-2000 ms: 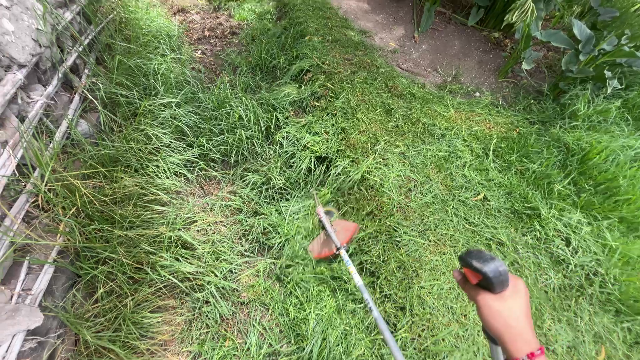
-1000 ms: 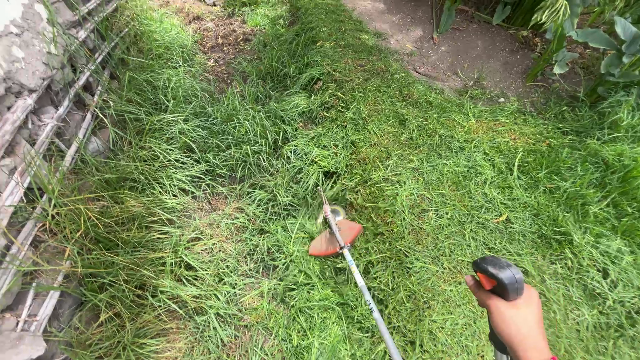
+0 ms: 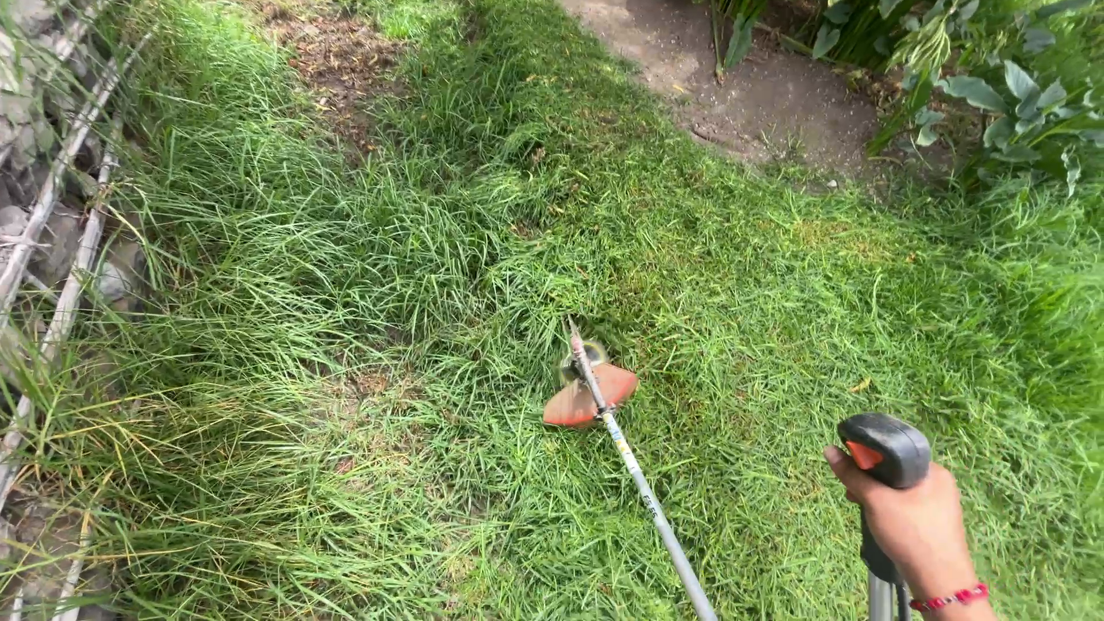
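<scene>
At the lower right my right hand (image 3: 923,526) is closed around the black control handle (image 3: 893,448) of a brush cutter; the handle has an orange switch, and a red beaded bracelet (image 3: 949,598) is on the wrist. The tool's grey metal shaft (image 3: 651,504) runs from the bottom edge up to an orange guard (image 3: 591,397) low over the grass. Just beyond the guard is the cutting head (image 3: 584,358), blurred at its rim. My left hand is outside the view.
Long grass (image 3: 345,233) stands on the left beside a stone wall (image 3: 52,224) with wooden poles (image 3: 73,285) along it. Shorter grass with loose clippings (image 3: 733,302) lies to the right. Bare soil (image 3: 776,103) and leafy plants (image 3: 1018,108) are at the upper right.
The view has shifted slightly, with more of the wall showing one second ago. My right hand stays on the handle, and the cutting head remains low in the grass.
</scene>
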